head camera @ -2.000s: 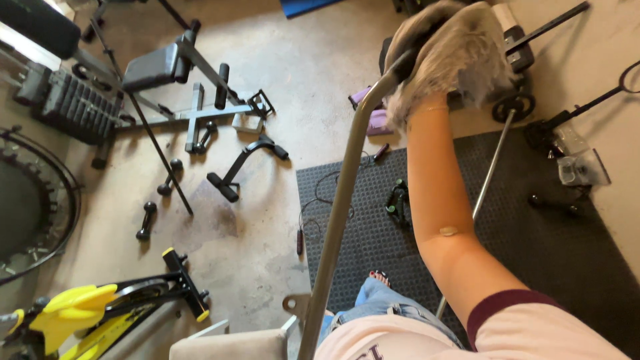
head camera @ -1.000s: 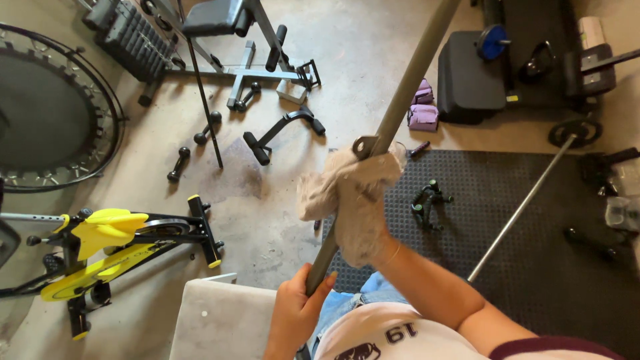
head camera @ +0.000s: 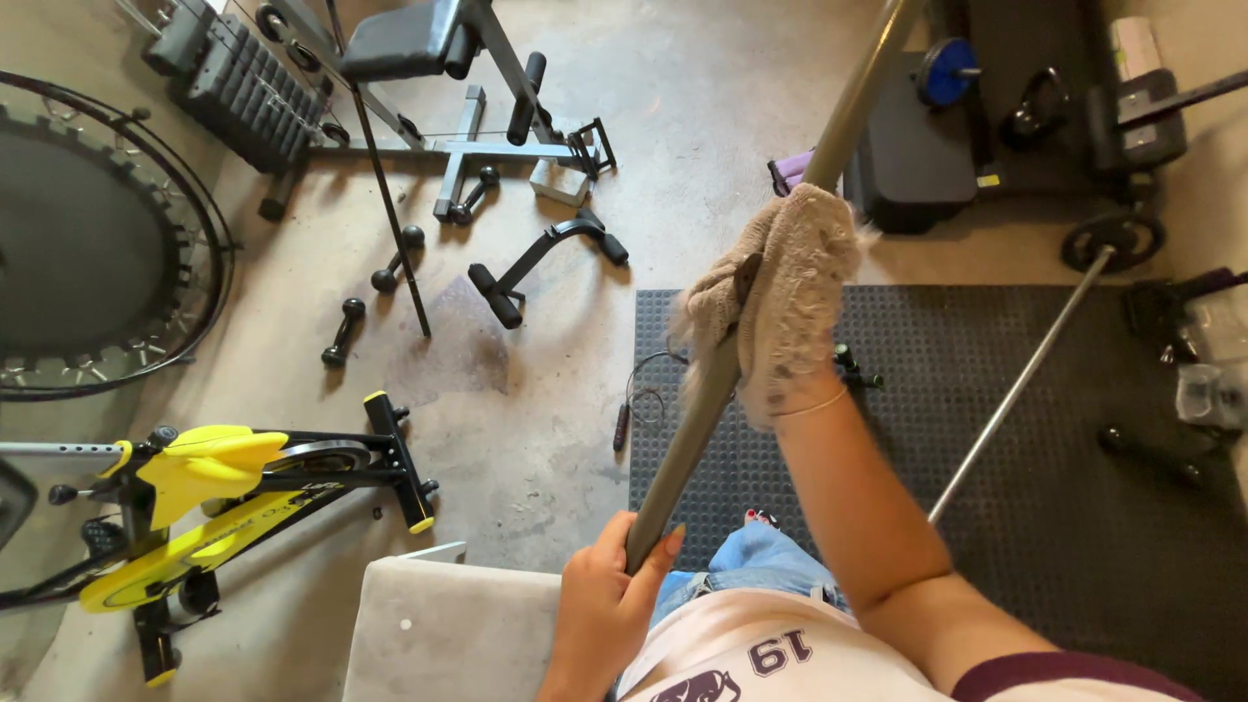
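Observation:
A grey-brown metal tube [head camera: 690, 419] runs diagonally from my lap up past the top edge. My left hand [head camera: 619, 580] grips its lower end, bare fingers wrapped around it. Higher up, a beige fluffy cloth [head camera: 801, 283] is folded around the tube, with my right hand [head camera: 795, 322] inside or under it; the fingers are hidden by the cloth, which is pressed around the tube. A small dark bracket on the tube pokes out between the folds of cloth.
A light grey padded seat [head camera: 453, 624] is beside my left arm. A black rubber mat [head camera: 1014, 409] carries a barbell [head camera: 1024, 385]. Dumbbells [head camera: 343, 333], a yellow exercise bike [head camera: 210, 487], a weight bench [head camera: 405, 41] and a trampoline [head camera: 88, 234] stand to the left. A black padded box [head camera: 907, 146] is at upper right.
My right hand with the cloth was high on the tube two seconds ago, then came down it, and is now slightly farther up again. My left hand came into view on the tube's lower end.

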